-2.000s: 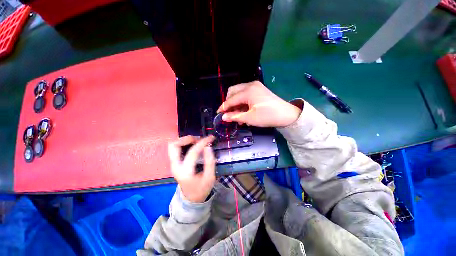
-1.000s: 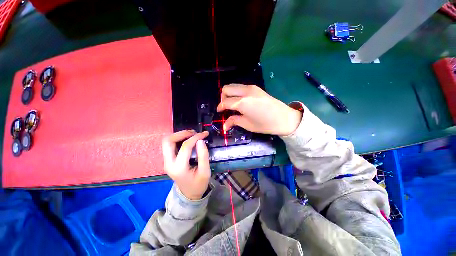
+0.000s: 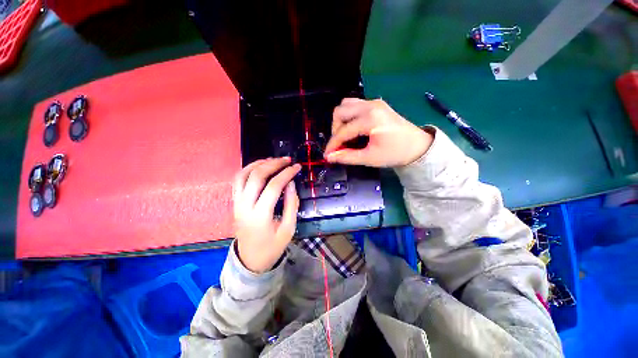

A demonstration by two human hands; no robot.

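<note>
A dark round watch unit (image 3: 310, 152) lies in the small black positioning nest (image 3: 323, 187) on the black laser fixture (image 3: 364, 201). The thin red laser cross falls on it. My left hand (image 3: 266, 210) is at the unit's left, fingertips at the nest's edge; whether they touch the unit is unclear. My right hand (image 3: 374, 136) is at the unit's right, thumb and index finger close together at its edge. Whether they pinch a part of it cannot be told.
Several opened watch units (image 3: 78, 119) lie on the red mat (image 3: 154, 154) at left. A pen (image 3: 458, 122), a blue binder clip (image 3: 494, 36) and a grey upright strip (image 3: 553, 38) are on the green bench at right. A blue bin (image 3: 563, 259) with clips is below the edge.
The dark round piece earlier in my right fingers is down at the nest. My right hand has drawn slightly right and up from the nest; my left fingers have moved up beside it.
</note>
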